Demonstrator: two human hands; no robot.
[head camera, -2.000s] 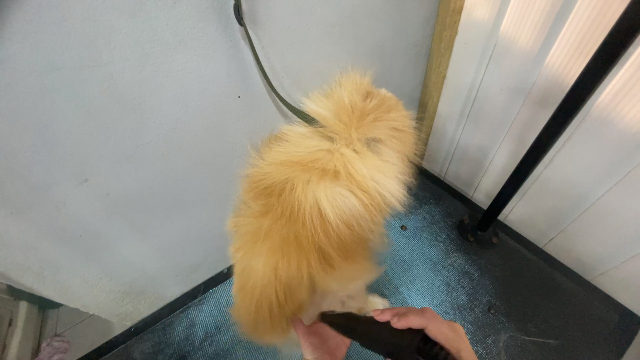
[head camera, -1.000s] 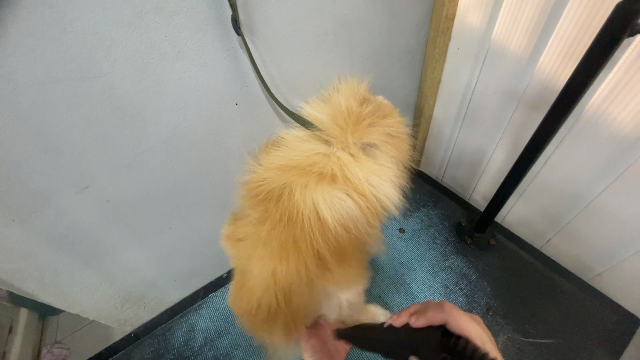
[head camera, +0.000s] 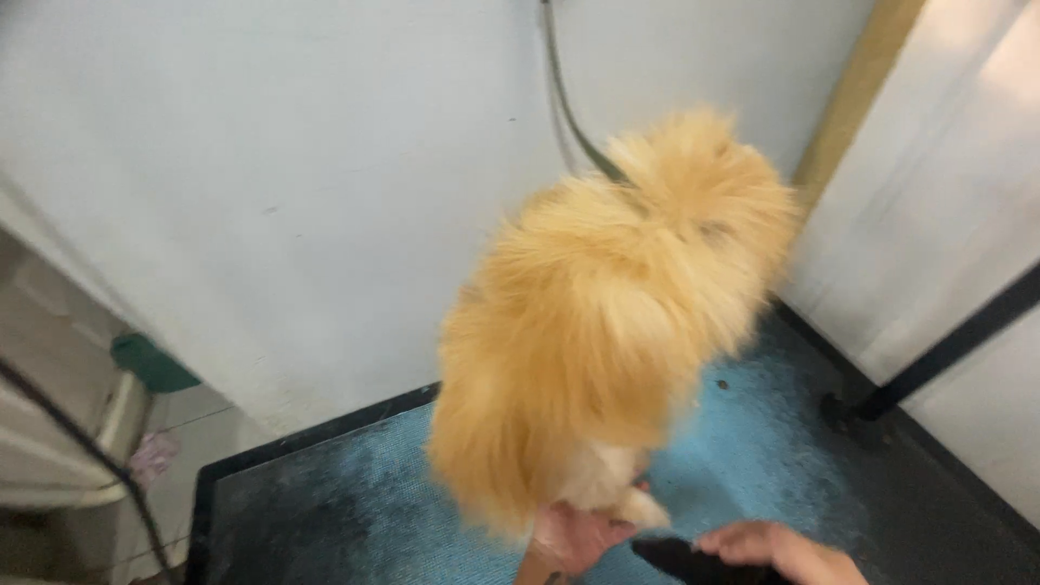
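A fluffy orange-tan dog (head camera: 593, 325) stands on the blue textured top of a grooming table (head camera: 747, 455), its back toward me and its head at the upper right. A green leash (head camera: 569, 106) runs from above down to its neck. My left hand (head camera: 573, 536) is at the dog's hind leg, fingers around the pale lower leg near the paw (head camera: 646, 508). In my right hand (head camera: 776, 548) is a black hair clipper (head camera: 691, 561), its tip pointing left, close to the paw; the lower part is cut off by the frame.
A pale wall (head camera: 325, 203) rises behind the table. At the right, a black metal post (head camera: 959, 349) stands at the table edge beside a white panel. A dark cable (head camera: 89, 447) crosses the lower left, over a tiled floor with a green object (head camera: 154, 363) and a pink item (head camera: 153, 457).
The view has shifted left, showing more floor and a cable. The clipper tip, earlier against my left hand and the dog's leg, now sits slightly apart from my left hand.
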